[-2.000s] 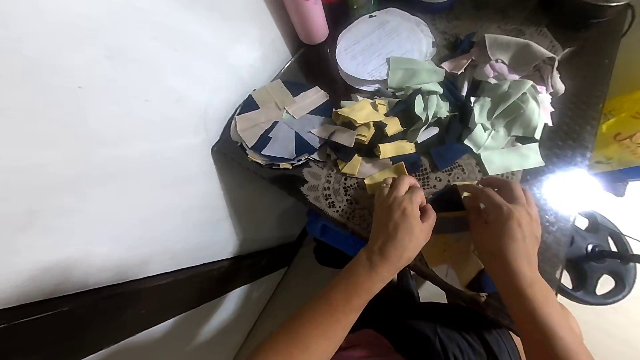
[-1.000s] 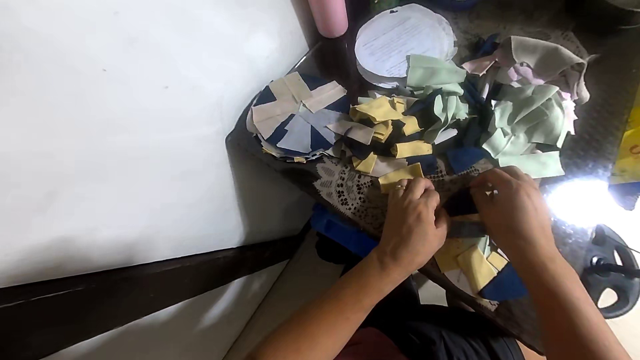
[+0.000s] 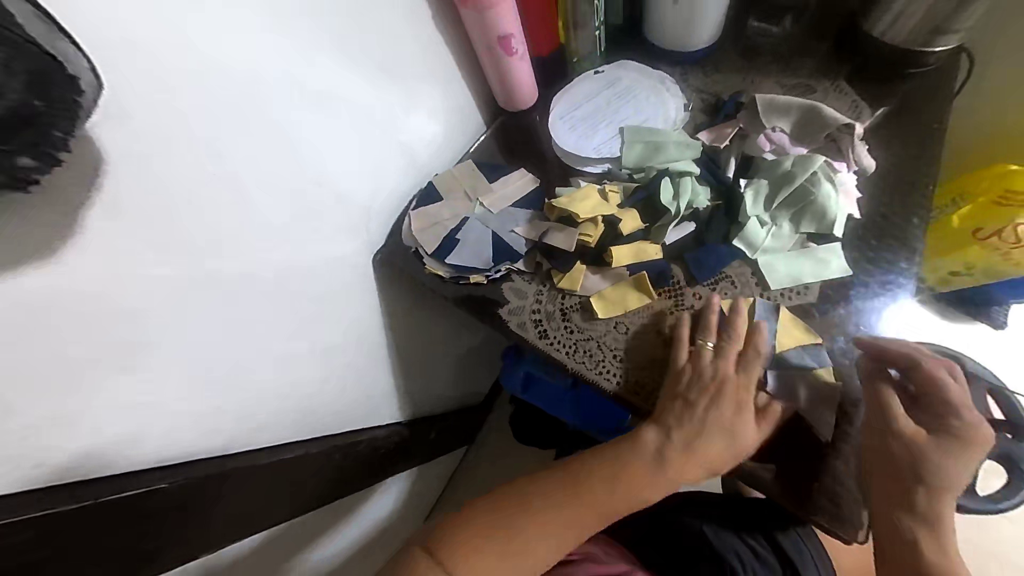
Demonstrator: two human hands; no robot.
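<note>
My left hand lies flat, fingers spread, on the left part of a patchwork fabric piece with yellow, grey and blue wedges, at the table's near edge. My right hand is just right of that piece, fingers curled and blurred; whether it holds anything cannot be seen. Beyond my left hand are yellow fabric scraps on a lace cloth. Green fabric scraps lie farther back. A stack of round patchwork pieces sits at the table's left corner, with a round paper stack behind.
A pink bottle, a white container and a metal vessel stand at the back. To the right are a yellow packet and a black wheel-like object. A white wall borders the left.
My left hand has flattened out over the patchwork piece, which now lies on the table. My right hand has moved away from the left, to the right of the piece.
</note>
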